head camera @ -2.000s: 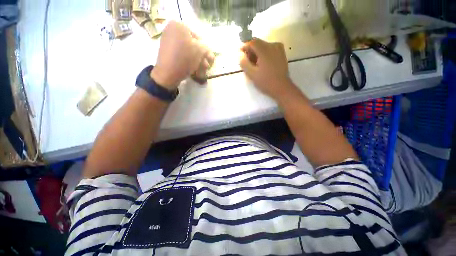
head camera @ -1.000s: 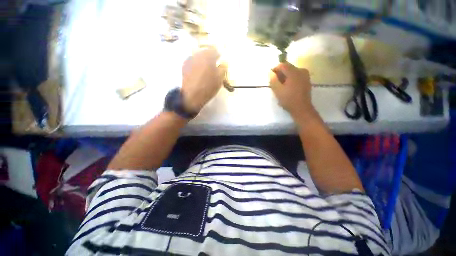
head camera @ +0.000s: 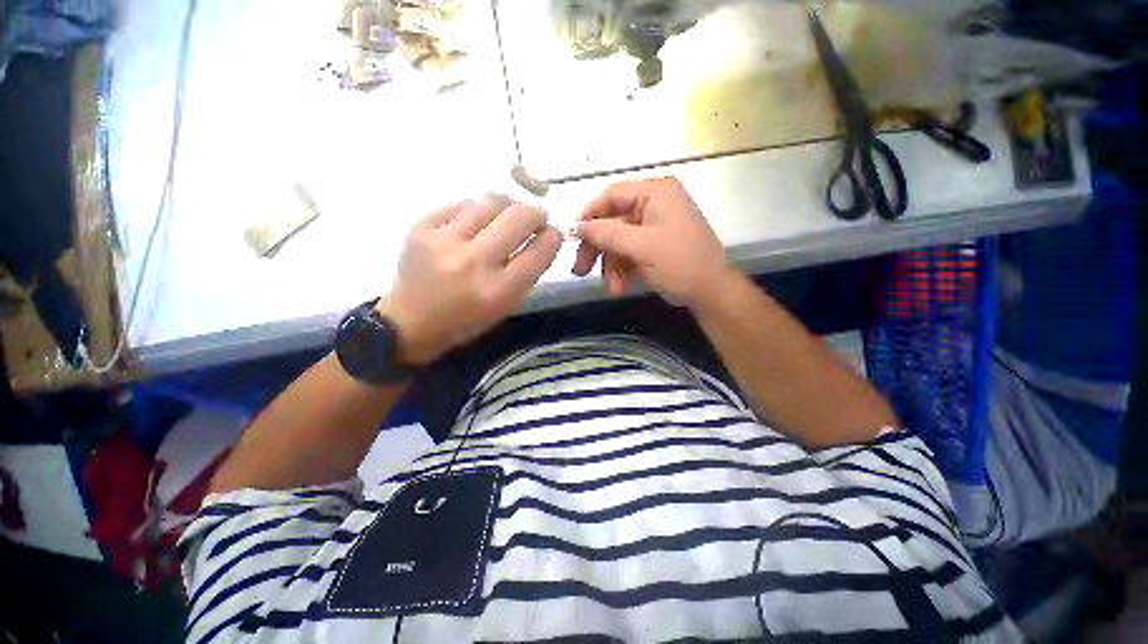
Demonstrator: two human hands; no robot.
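Note:
My left hand (head camera: 472, 271) and my right hand (head camera: 648, 242) are close together over the front part of the white table, fingertips nearly touching. A tiny pale piece (head camera: 573, 233) shows between the fingertips, mostly hidden; it looks pinched by the right thumb and forefinger. Whether the left fingers also hold it is unclear. The dark presser foot area (head camera: 648, 69) is beyond the hands, and neither hand touches it. A single beige piece (head camera: 282, 223) lies flat on the table to the left of my left hand.
A pile of beige and brown pieces (head camera: 400, 38) lies at the back left. Black-handled shears (head camera: 862, 151) and dark snips (head camera: 953, 135) lie on the right. A tan tab (head camera: 529, 180) is at the bed corner. A blue basket (head camera: 938, 340) stands below right; a pale cord (head camera: 170, 164) runs along the left.
Both hands have moved from beside the needle area back toward my body and come together. The right hand has left the part by the presser foot. The camera view has also shifted.

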